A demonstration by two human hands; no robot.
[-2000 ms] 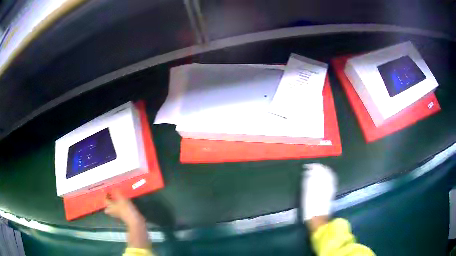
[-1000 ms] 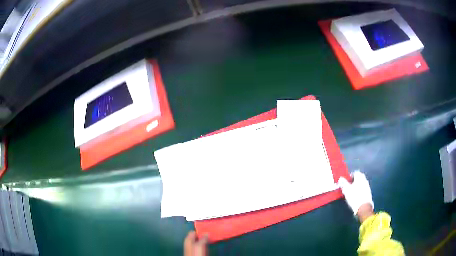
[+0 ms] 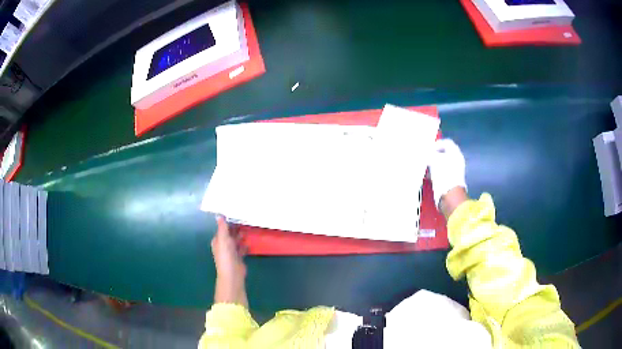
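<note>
A white box base (image 3: pixel 307 180), overexposed so its inside is hard to read, sits on a red carrier board (image 3: pixel 334 247) in front of me. A thin white sheet sticks out past its left side. A narrow white card (image 3: pixel 407 123) lies over the box's far right corner and stands out past it. My bare left hand (image 3: pixel 228 249) is at the near left corner, fingers against the box and board edge. My gloved right hand (image 3: pixel 447 167) is at the right side, fingertips at the box edge; its grip is partly hidden.
Beyond, on the green belt, a lidded box with a tablet picture (image 3: pixel 187 58) sits on a red board, another (image 3: pixel 528 15) at the top right. One is cut off at far left (image 3: pixel 10 157). White stacked boxes (image 3: pixel 24 228) stand at left, white lids (image 3: pixel 607 170) at right.
The open box and its board have come off the belt onto the near surface and turned almost square to me. Both hands have come to its sides; the lidded boxes now show higher up.
</note>
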